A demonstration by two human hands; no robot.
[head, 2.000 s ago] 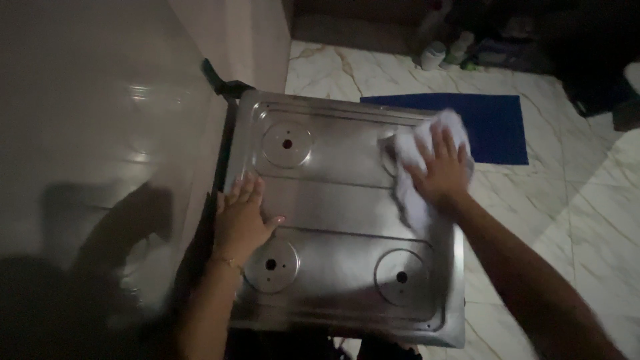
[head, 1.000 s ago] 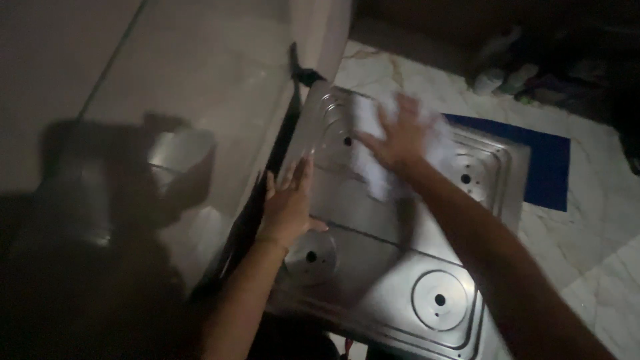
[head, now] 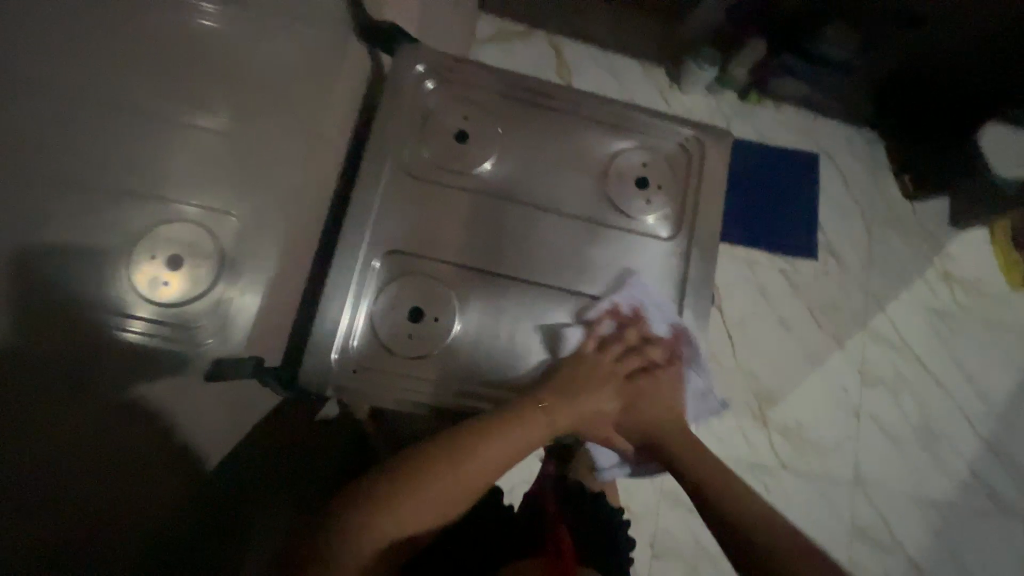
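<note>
A stainless steel stove top point(head: 512, 216) with round burner recesses lies below me. At its near right corner, a white cloth point(head: 640, 296) is bunched under both hands and hangs over the edge. My left hand point(head: 608, 376), a thin bracelet at its wrist, reaches across to the cloth and overlaps my right hand point(head: 660, 400). My right hand rests on the cloth, its fingers partly hidden by the left. Blur hides whether either hand grips the fabric. The burner recess at that corner is covered.
The raised shiny lid point(head: 264, 136) stands along the left side, hinged by a dark bracket point(head: 232, 370), and reflects a burner recess. A blue mat point(head: 772, 200) lies on the marble-patterned floor point(head: 808, 344). Bottles and containers point(head: 700, 70) stand in shadow at the back.
My left hand has left the stove's left side and joined the right. My right hand and the cloth have moved from the far part of the stove top to the near right corner.
</note>
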